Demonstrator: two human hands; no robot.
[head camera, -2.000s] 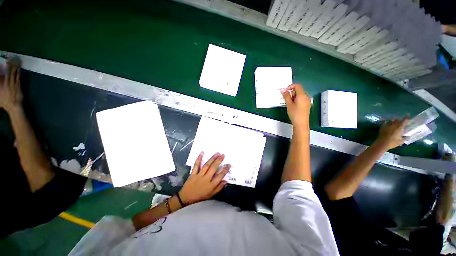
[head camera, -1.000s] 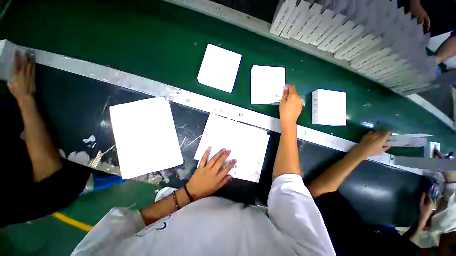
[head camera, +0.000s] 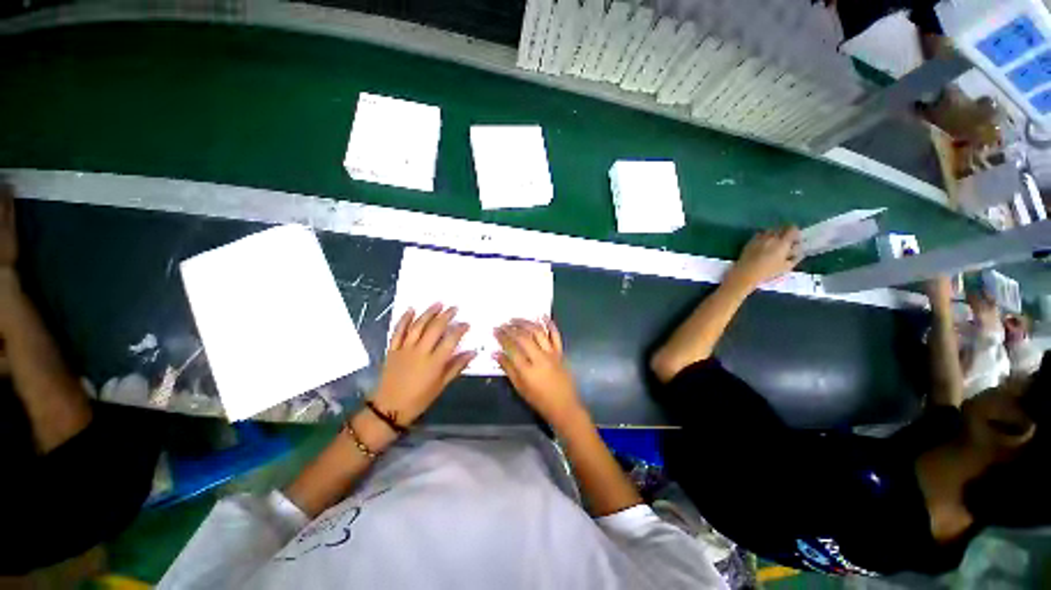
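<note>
A white label sheet (head camera: 473, 282) lies on the dark bench below the metal rail. My left hand (head camera: 424, 360) rests on its lower left part, fingers spread. My right hand (head camera: 536, 367) is at its lower right part, fingertips on the sheet; whether they pinch a label is too small to tell. A blank white sheet stack (head camera: 274, 323) lies tilted to the left. Three white product boxes stand on the green belt: a left one (head camera: 393, 142), a middle one (head camera: 511, 167) and a right one (head camera: 648, 196).
The metal rail (head camera: 461, 242) runs between bench and green conveyor belt (head camera: 265, 104). Upright white pieces (head camera: 692, 69) stand in a row beyond. A person in black on the right holds a box part (head camera: 841, 233) over the belt. Another person's arm (head camera: 35, 369) is at left.
My right hand has moved from the middle box back to the label sheet. My left hand stays on the sheet. The view has turned right, so boxes and sheets appear further left.
</note>
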